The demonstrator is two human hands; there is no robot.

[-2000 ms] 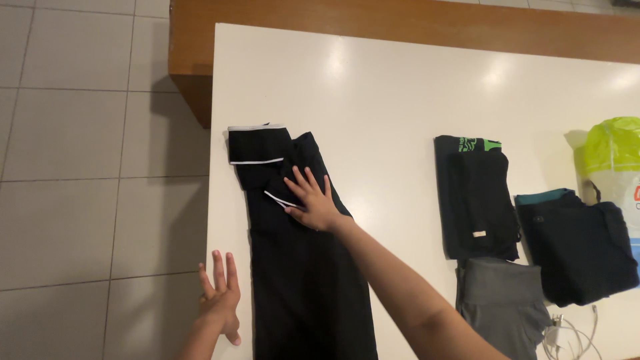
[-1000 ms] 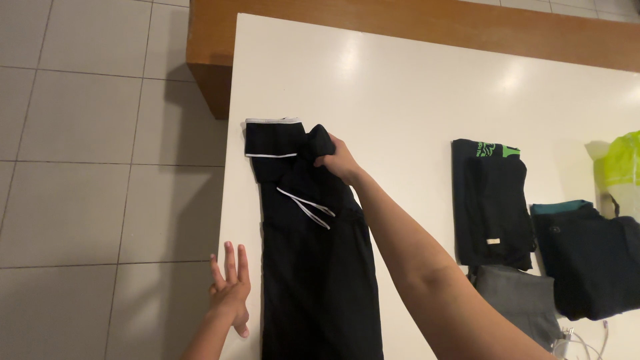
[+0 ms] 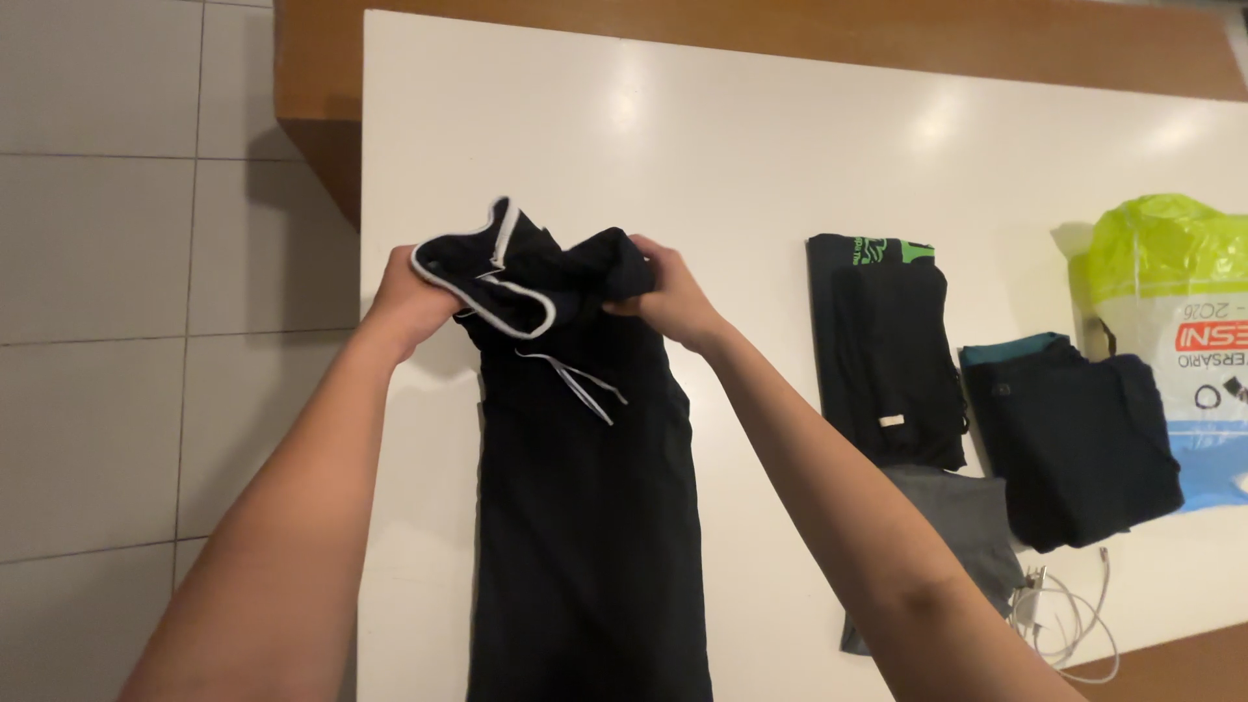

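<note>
A pair of black trousers (image 3: 590, 526) lies lengthwise on the white table, with a white drawstring (image 3: 575, 380) loose on the upper part. At the far end, my left hand (image 3: 411, 302) grips a bunched black section with white trim (image 3: 531, 302), its fingers partly hidden by the cloth. My right hand (image 3: 673, 292) pinches the rolled right side of the same bunched cloth between thumb and fingers. Both hands hold this end gathered up above the rest of the garment, which stretches down toward the near edge of the view.
On the right of the white table (image 3: 741, 156) lie folded black clothes with a green print (image 3: 887, 351), a folded dark garment (image 3: 1082, 439), a grey garment (image 3: 951, 507) and a white charger with cable (image 3: 1038, 609). A printed plastic bag (image 3: 1170, 263) stands beyond. Tiled floor is at left.
My left hand has moved up from the table's left edge and taken hold of the white-trimmed end. That end, lying flat a second ago, is now lifted and bunched.
</note>
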